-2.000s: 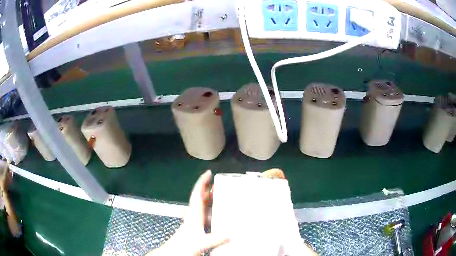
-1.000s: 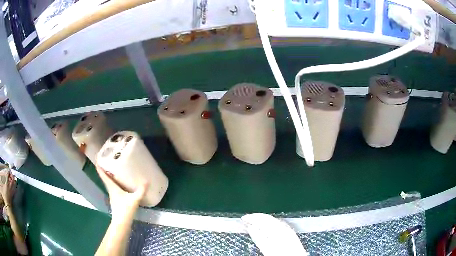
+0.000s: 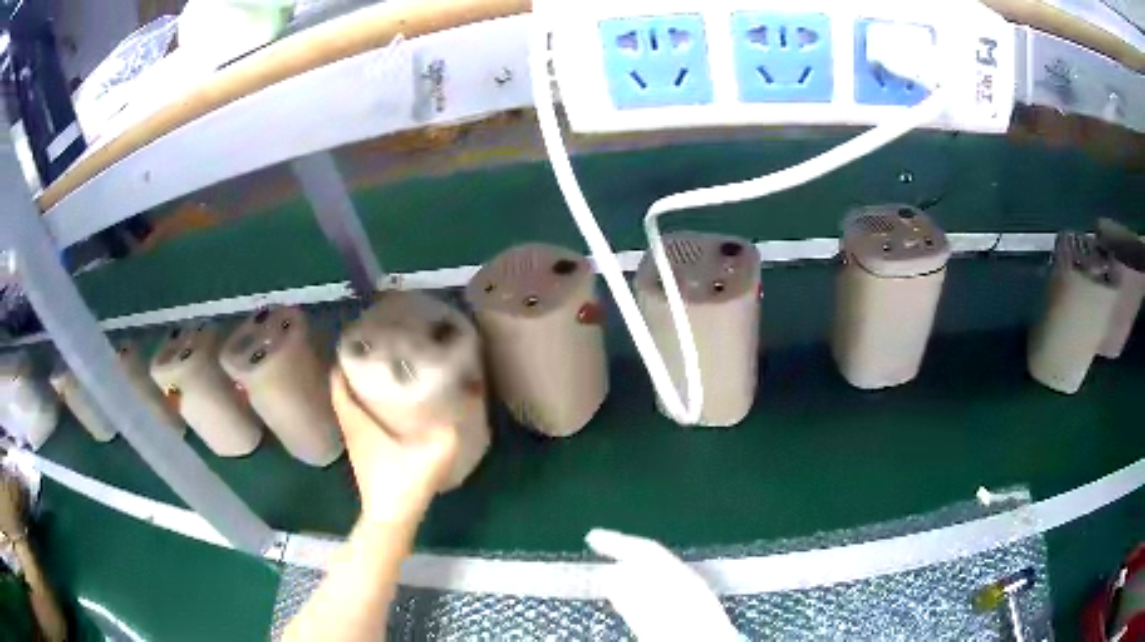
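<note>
My left hand [image 3: 396, 470], bare, is closed around a beige appliance housing [image 3: 421, 370] on the green belt. Its slotted, spotted top faces up and is blurred. It stands close to the left of another housing [image 3: 542, 351] with an orange-brown tab on its side. My right hand [image 3: 659, 589], in a white glove, is over the bubble wrap mat [image 3: 829, 602] at the front edge of the belt. No thing shows in it; its fingers lie close together.
Several more beige housings [image 3: 889, 301] stand in a row on the belt. A white power strip [image 3: 804, 115] hangs above, its cord [image 3: 741, 191] looping down before one housing. A mallet [image 3: 1008, 596] lies on the mat. Another person's arm [image 3: 25, 552] is at far left.
My left hand has moved right and farther back onto the belt with a housing. The housings at left stand closer together. My gloved right hand remains near the mat, no longer at a housing as two seconds ago.
</note>
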